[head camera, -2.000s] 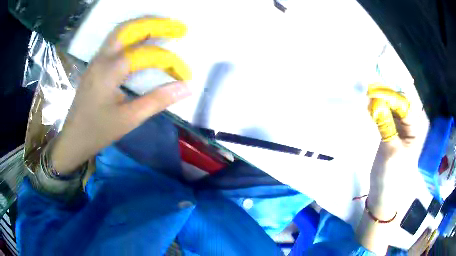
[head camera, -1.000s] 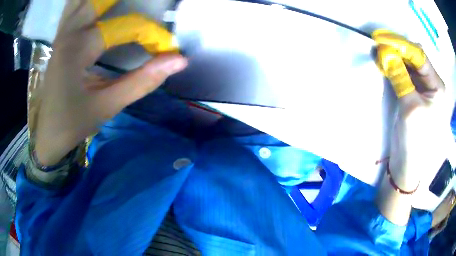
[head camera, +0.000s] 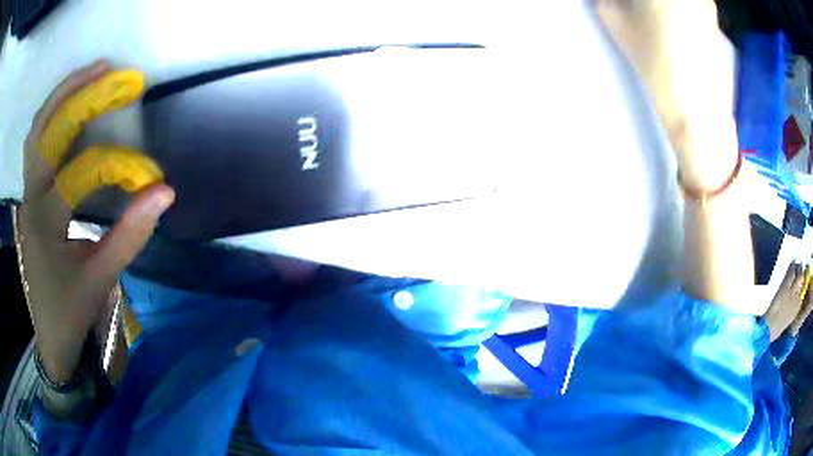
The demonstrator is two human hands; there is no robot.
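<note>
A smartphone (head camera: 250, 151) shows its dark grey back with white "NUU" lettering. Its right part is washed out by glare. My left hand (head camera: 102, 169) is at the phone's left end, with yellow cots on two fingers. Its fingertips and thumb tip close on that end. My right hand (head camera: 664, 67) is at the upper right, blurred and overexposed. Its fingers are cut off or lost in glare, so I cannot tell what they hold.
The white mat (head camera: 570, 240) lies around and below the phone. A blue basket (head camera: 760, 98) stands at the far right. Another person's hand (head camera: 786, 298) shows at the right edge. A dark object (head camera: 31, 13) is in the top left corner.
The phone's back with its lettering now shows, where a glossy, glaring surface showed before. My left hand appears lower and further left. My right hand has moved up towards the top edge.
</note>
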